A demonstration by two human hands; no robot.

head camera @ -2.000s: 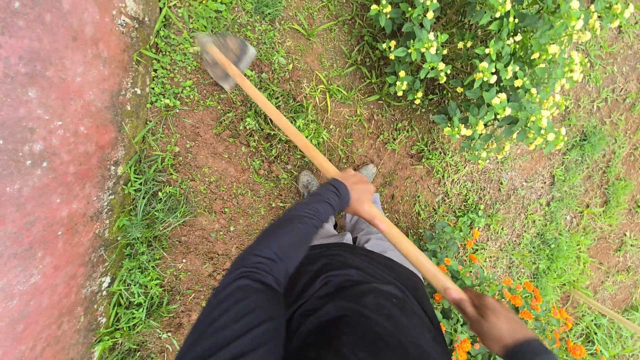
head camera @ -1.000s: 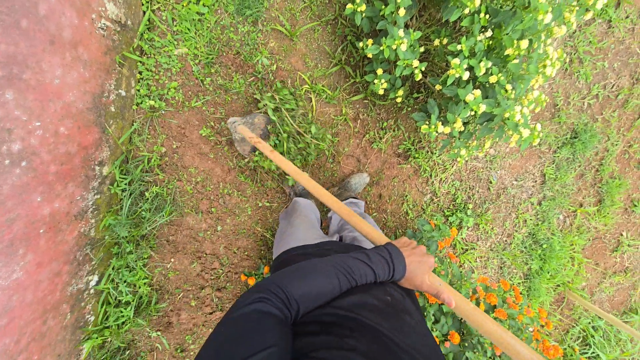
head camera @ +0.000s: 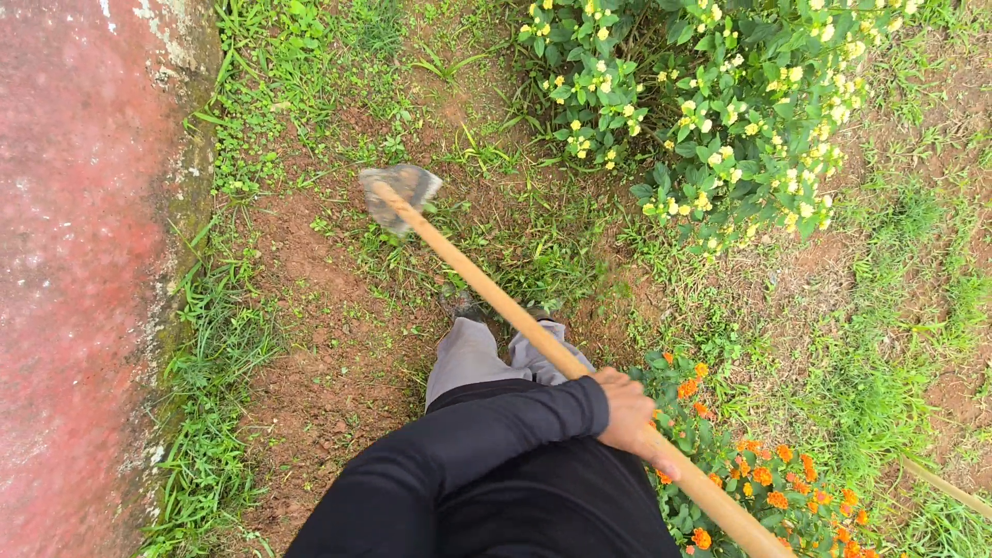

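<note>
My left hand (head camera: 629, 415) is wrapped around the wooden handle (head camera: 496, 294) of a hoe, right of my waist, with its black-sleeved arm crossing my body. The handle slants from the lower right edge up to the left. At its far end the metal hoe blade (head camera: 399, 198), soiled and slightly blurred, is over weeds and reddish soil, beyond my feet. Whether it touches the ground cannot be told. Loose-looking green weeds (head camera: 535, 256) lie between the blade and my shoes. My right hand is out of view.
A worn red concrete surface (head camera: 85, 271) with a mossy edge runs along the left. A yellow-flowered bush (head camera: 721, 116) stands at the upper right, and an orange-flowered plant (head camera: 759, 480) is close by the handle at the lower right. A thin stick (head camera: 945, 488) is at the right edge.
Two seconds ago the blade was farther out and my right hand showed on the lower handle; that hand has left the view. My left hand is now farther right, still gripping the handle.
</note>
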